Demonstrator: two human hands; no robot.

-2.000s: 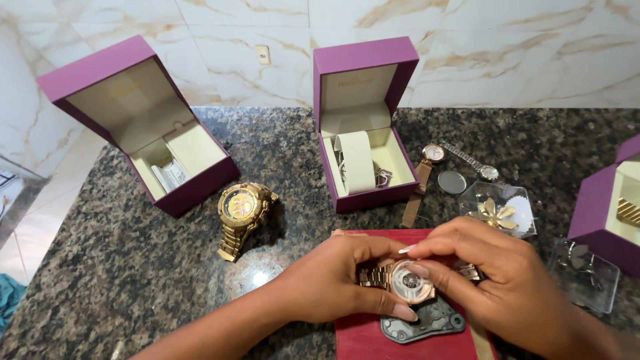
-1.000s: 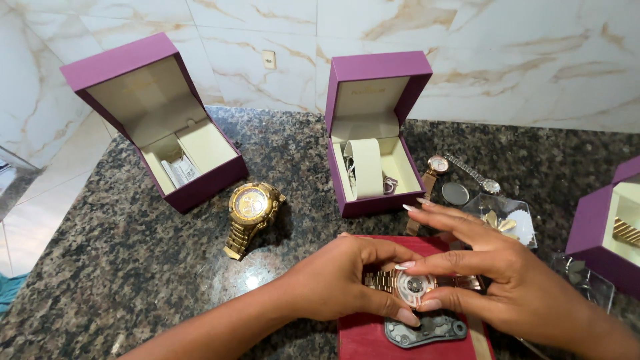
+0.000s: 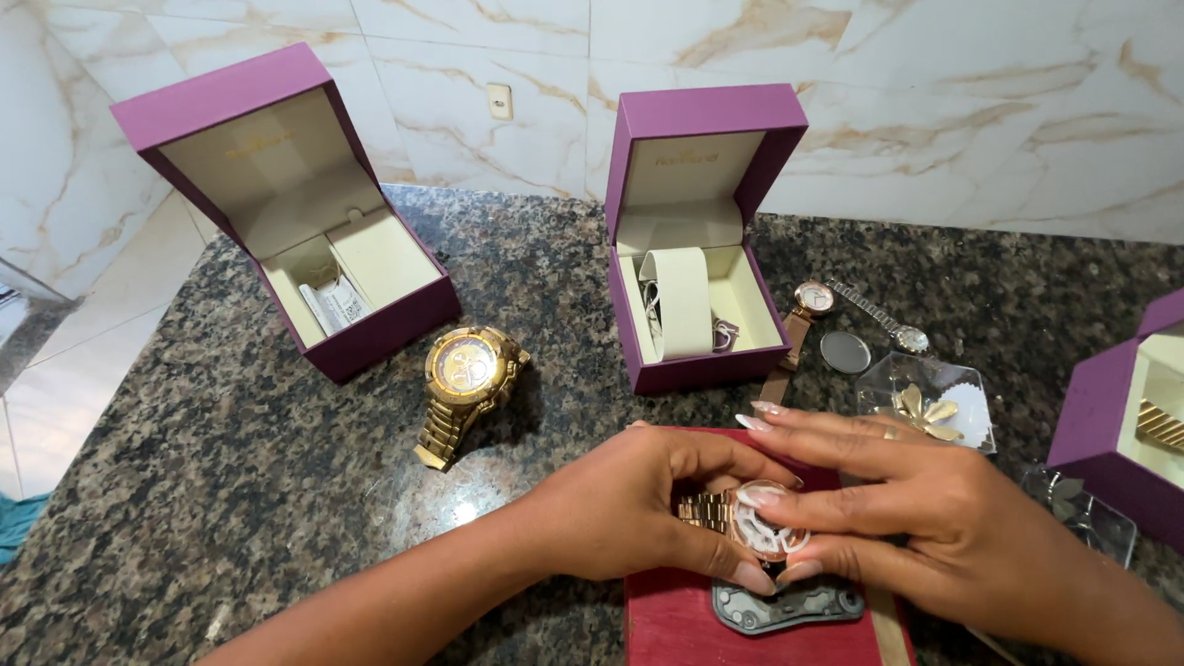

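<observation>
My left hand point(image 3: 647, 504) grips a rose-gold wristwatch point(image 3: 708, 511) by its case and metal bracelet. Over the watch's round case lies a clear and white ring-shaped piece point(image 3: 772, 532); whether it is loose or part of the watch, I cannot tell. The thumb and index finger of my right hand point(image 3: 888, 499) pinch this piece at the case's edge, with the other fingers stretched out above. Beneath the watch, a grey metal holder point(image 3: 786, 606) rests on a red box or block point(image 3: 671, 620). Part of the watch is hidden under my fingers.
Two open purple watch boxes point(image 3: 384, 338) point(image 3: 708, 111) stand behind my hands, a third box point(image 3: 1101, 407) at right. A large gold watch point(image 3: 472, 370) lies left. Near the right hand are a rose-gold watch point(image 3: 814, 298), a silver watch point(image 3: 909, 338), a metal disc point(image 3: 845, 352) and a clear tray point(image 3: 980, 407).
My right hand's fingers stretched out over the watch between the first frame and the later ones. The left hand has kept its grip on the watch. The view has shifted slightly.
</observation>
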